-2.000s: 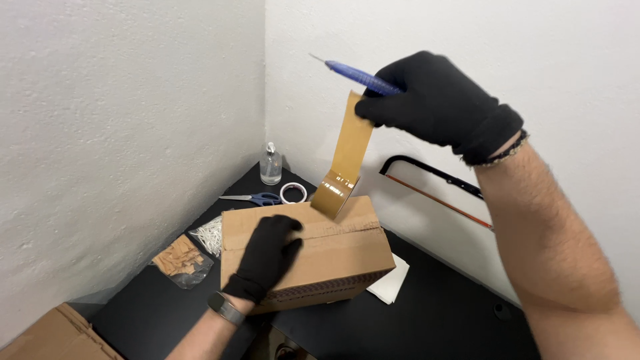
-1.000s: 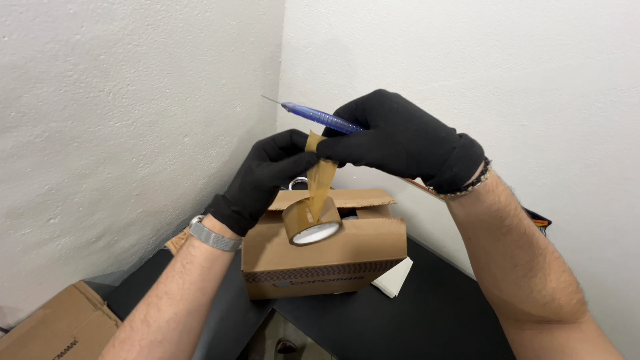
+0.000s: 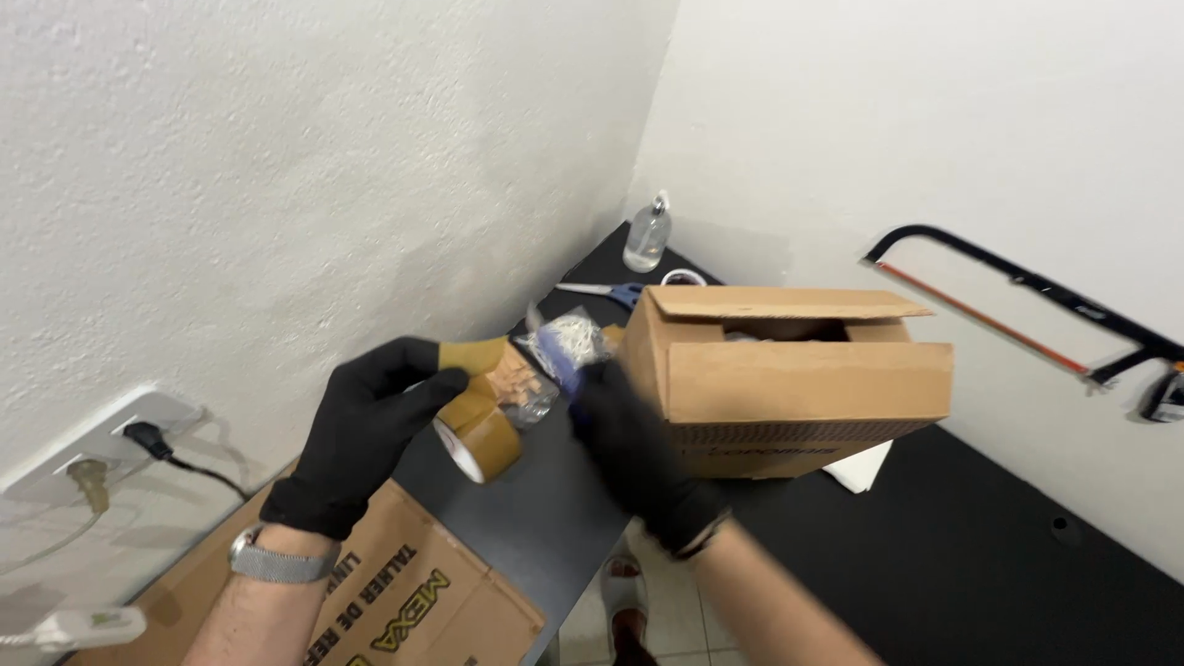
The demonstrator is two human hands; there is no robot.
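Note:
My left hand, in a black glove, pinches the loose end of brown packing tape, and the tape roll hangs below its fingers. My right hand, also gloved and blurred by motion, grips a blue-handled knife or similar pointed tool, its tip up and to the left. Right of that hand stands a cardboard box with its top flaps partly raised and a dark gap between them. Behind my hands lie a bag of white shreds and a bag of tan pieces.
A flattened cardboard piece lies at the lower left, below a wall socket with plugs. Scissors, a clear pump bottle and a white-rimmed roll are at the back corner. A hacksaw is against the right wall.
The hands were together over the box; they are now apart, left of it, with the tape roll in the left. The box top was closed two seconds ago and now gapes. The view has swung left.

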